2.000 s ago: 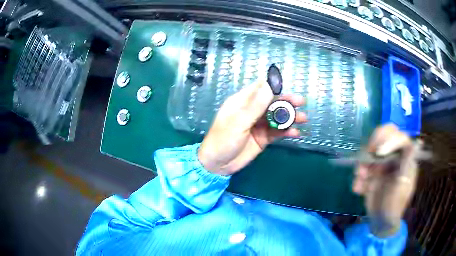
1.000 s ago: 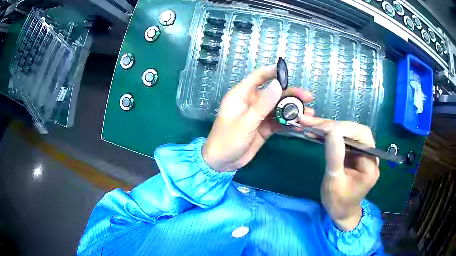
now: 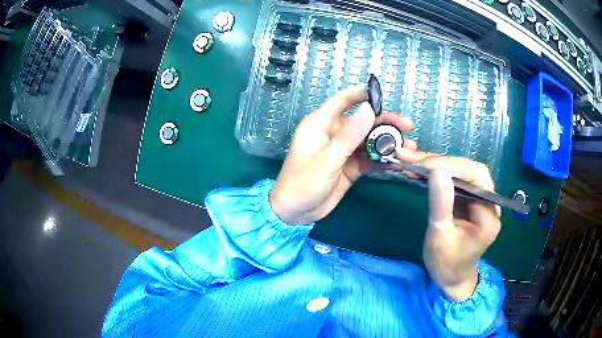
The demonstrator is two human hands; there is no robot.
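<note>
My left hand [image 3: 323, 155] holds two speaker drivers above the tray's front edge. One black disc [image 3: 375, 94] stands edge-on between thumb and forefinger. The other driver [image 3: 384, 143] shows its silver-white ring, grey centre and green edge. My right hand [image 3: 462, 214] holds the dark tweezers [image 3: 472, 191] like a pen, tip at the lower edge of the ringed driver. The clear blister tray [image 3: 254, 125] lies behind my hands, with several black drivers [image 3: 280, 61] in its left rows.
Several silver-ringed drivers [image 3: 200, 100] lie on the green table [image 3: 175, 173] left of the tray. One ringed [image 3: 520, 198] and one dark disc [image 3: 543, 206] lie at right. A blue bin [image 3: 552, 163] holds pale items. Stacked trays [image 3: 56, 99] stand far left. The conveyor [image 3: 521, 10] runs beyond.
My right hand has come in from the right, bringing the tweezers to the ringed driver. My left hand has shifted slightly right, still holding both drivers. The head view has also shifted.
</note>
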